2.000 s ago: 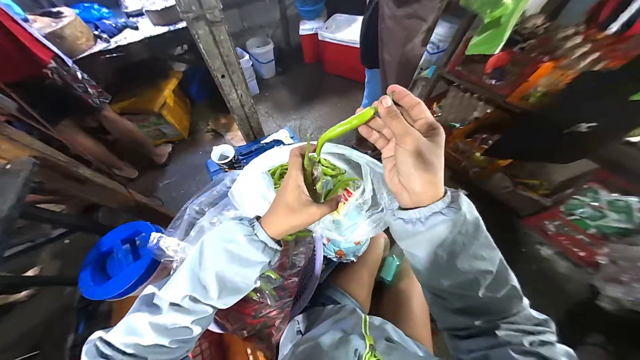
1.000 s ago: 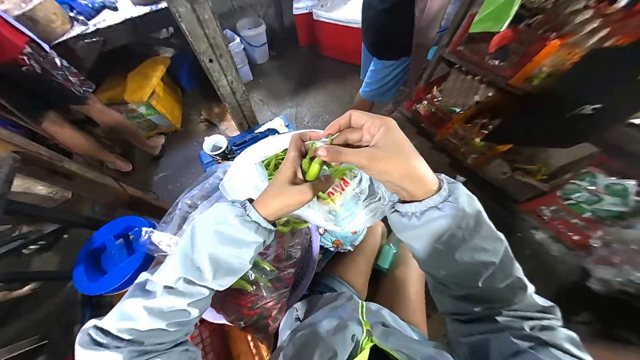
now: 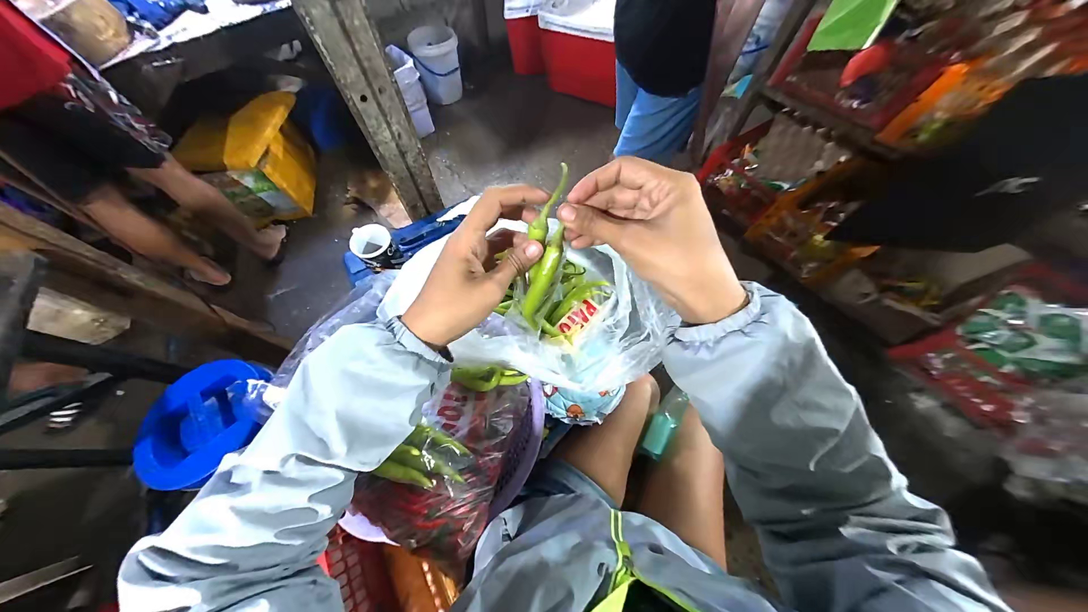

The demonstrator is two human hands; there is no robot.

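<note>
Green chili peppers (image 3: 544, 276) stand upright between my hands, above an open clear plastic bag (image 3: 633, 310). My left hand (image 3: 476, 268) grips them from the left between thumb and fingers. From the right, my right hand (image 3: 650, 225) pinches the stem end of one pepper with thumb and forefinger. More green peppers (image 3: 586, 297) lie in the bag beneath, beside a piece of red printed wrapping. Below my left forearm, a second plastic bag (image 3: 455, 484) holds green peppers and dark red contents, against a purple basket (image 3: 520, 442).
A blue plastic tub (image 3: 200, 425) stands at the left, and a white cup (image 3: 371, 244) is beyond the bags. A wooden post (image 3: 370, 102) rises ahead. One person's legs (image 3: 191, 204) are at left, another person (image 3: 663, 76) stands ahead. Shelves with packaged goods (image 3: 850, 170) line the right.
Two seconds ago my right hand held a long green pepper out to the upper right; then both hands came together over the bag. Now peppers stand upright between them, with my right fingers at a stem.
</note>
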